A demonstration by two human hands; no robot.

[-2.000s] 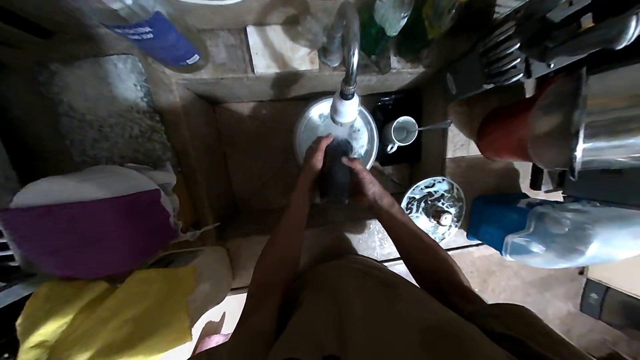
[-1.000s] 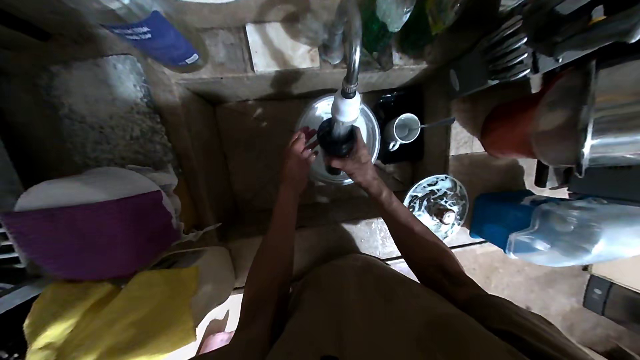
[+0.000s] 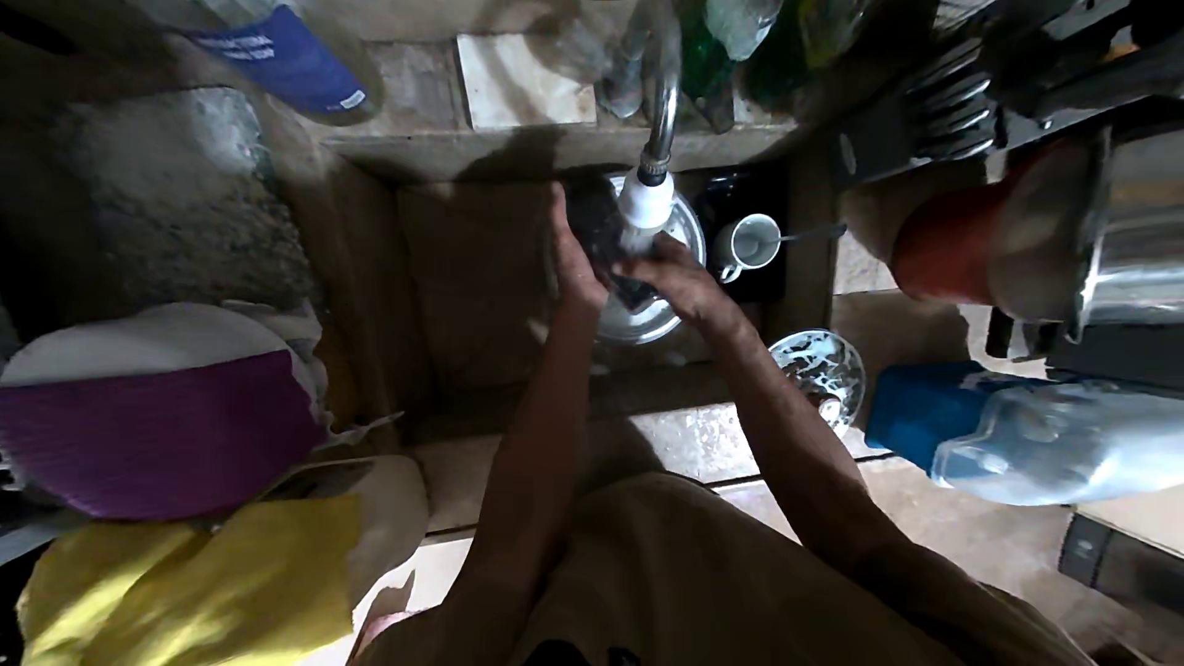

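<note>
Between my two hands is a dark container (image 3: 592,217), tilted under the white-tipped faucet (image 3: 646,199), with water running onto it. My left hand (image 3: 573,254) lies along its left side, fingers stretched toward the back of the sink. My right hand (image 3: 680,277) grips its right, nearer end. Beneath them, in the sink, is a round metal plate or lid (image 3: 689,236), partly hidden by the container. Just right of it, a white mug (image 3: 754,242) with a utensil handle sticking out rests on a black item (image 3: 768,291).
A soapy dish (image 3: 837,361) with a scrubber sits on the sink's front right edge. Right of the sink are a blue container (image 3: 925,407), a clear plastic jug (image 3: 1064,444) and a metal pot (image 3: 1142,222). A blue-labelled bottle (image 3: 305,69) and green bottles (image 3: 708,55) stand behind.
The dark container, upright under the faucet one second ago, is now tilted to the left. My left hand, then apart from it, now lies against its side.
</note>
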